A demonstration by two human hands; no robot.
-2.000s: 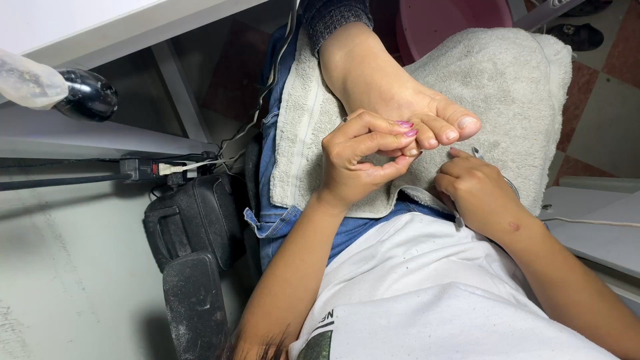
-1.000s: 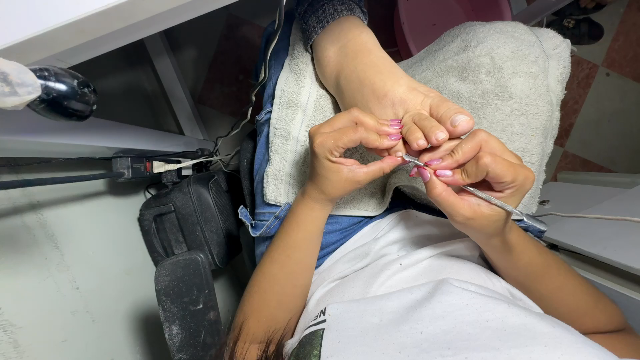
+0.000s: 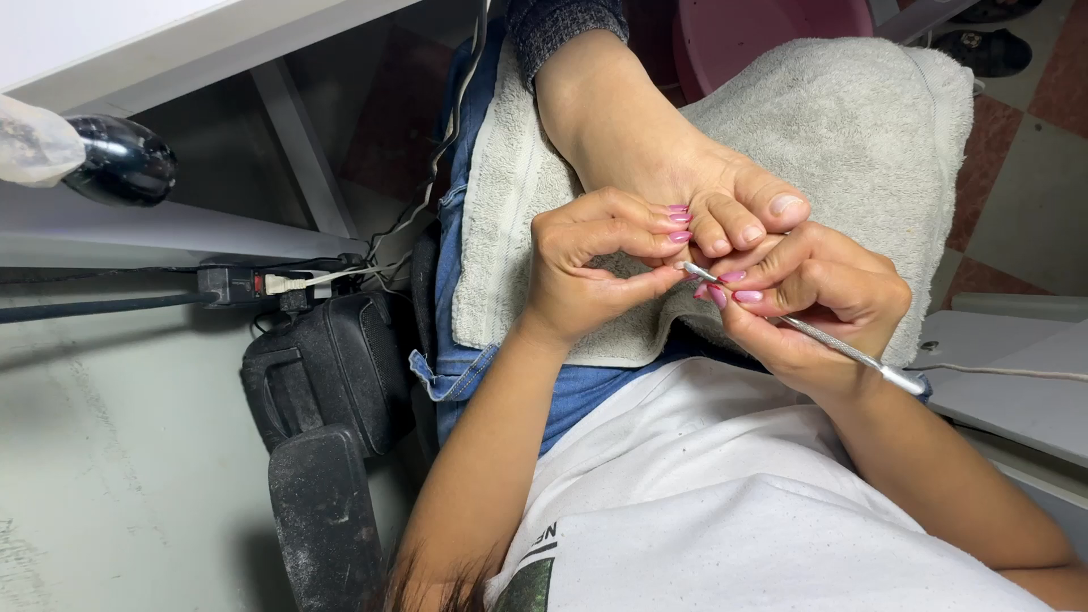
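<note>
Another person's bare foot [image 3: 646,144] rests on a grey towel [image 3: 833,110] spread over my lap, toes pointing right and down. My left hand [image 3: 595,255] has its thumb and fingers closed around the small toe at the foot's near edge. A metal cuticle pusher [image 3: 837,344] with a knurled handle is held in my right hand [image 3: 824,306]. Its flat tip lies at the small toe, beside my left thumb. My right fingertips are just under the middle toes. Part of the small toe is hidden by my fingers.
A pink basin [image 3: 765,34] stands beyond the towel. To the left are a black bag-like case [image 3: 327,374], a dusty black armrest [image 3: 327,518], a power strip [image 3: 229,285] with cables, and a white table's edge [image 3: 212,51]. A white drawer unit [image 3: 1011,374] is at the right.
Two seconds ago my right hand lay lower on the towel beside the toes; it has since come up and left to the small toe with the metal tool. My left hand has stayed at the toes.
</note>
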